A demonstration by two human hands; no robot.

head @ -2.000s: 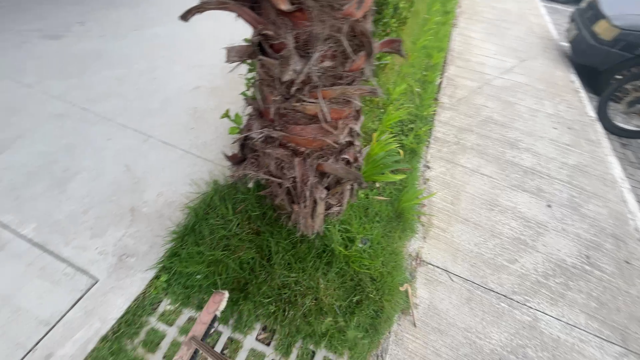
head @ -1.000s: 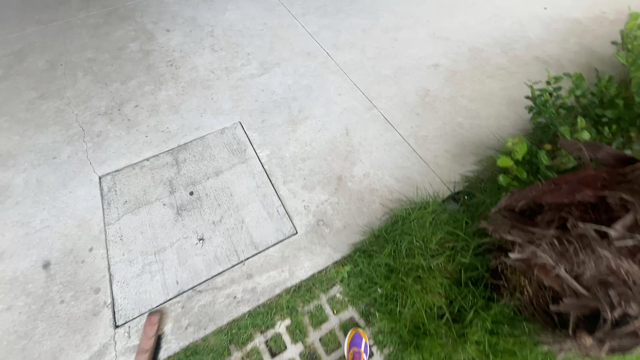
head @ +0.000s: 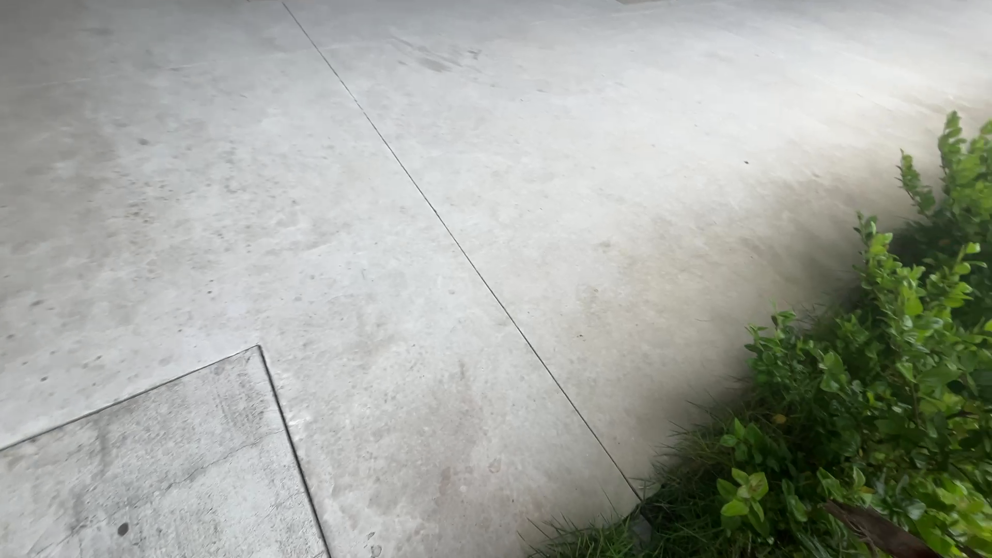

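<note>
Neither my left hand nor my right hand shows in the head view, so what they hold cannot be seen. Pale concrete paving (head: pixel 480 178) fills most of the picture. A square concrete cover (head: pixel 178 465) with a dark seam around it lies at the lower left, cut off by the frame's edges. Leafy green shrubs (head: pixel 907 372) grow along the right side, and a piece of brown palm bark (head: pixel 876 531) pokes in among them at the bottom right.
A thin straight joint (head: pixel 473 267) runs across the concrete from the top left down to the planting. Grass (head: pixel 604 539) borders the paving at the bottom, beside the shrubs. Dark stains and specks mark the slab.
The view has swung away from the palm trunk toward the paving. The brownish bar-like piece, the shoe and the grass grid pavers seen at the bottom one second ago are out of view.
</note>
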